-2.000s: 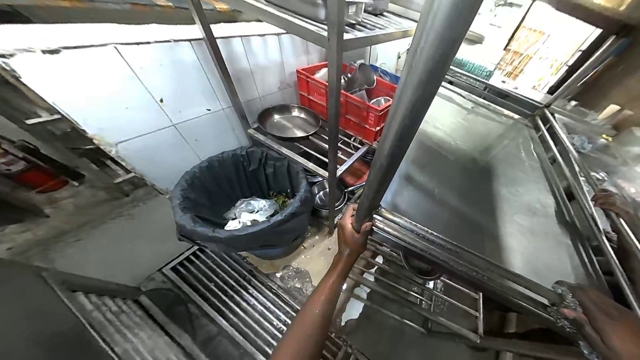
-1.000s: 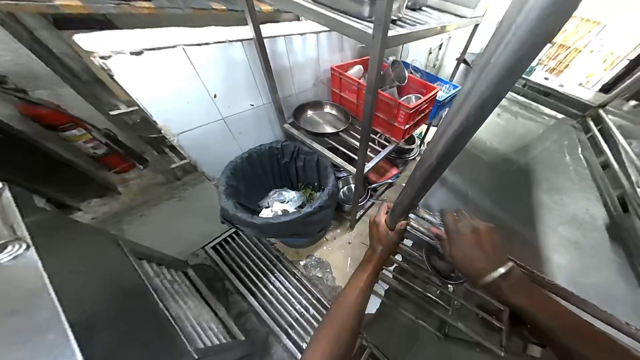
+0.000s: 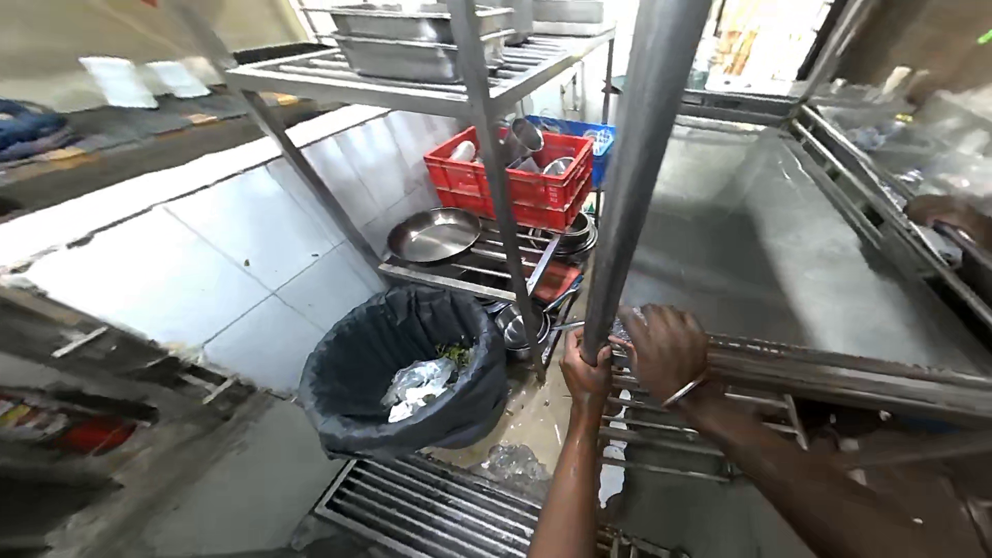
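My left hand (image 3: 587, 366) is wrapped around the lower visible part of an upright metal post (image 3: 639, 170). Close beside it on the right, my right hand (image 3: 668, 349), with a light bangle at the wrist, presses a shiny crumpled pad (image 3: 631, 319) against the post; its exact material cannot be told. Below both hands runs a slatted metal rack (image 3: 666, 434). To the right of the post lies a wide, wet-looking metal surface (image 3: 775, 256) with a raised frame edge.
A bin with a black liner (image 3: 403, 372) holds plastic and scraps. Behind it, a metal shelf carries a steel pan (image 3: 434, 235), a red crate (image 3: 508, 174) of utensils and steel trays (image 3: 411, 50). A floor grate (image 3: 434, 504) lies in front. Another person's hand (image 3: 949, 221) shows at far right.
My right hand has come from the frame edge at right to the post beside my left hand, which keeps its hold. The view has shifted somewhat.
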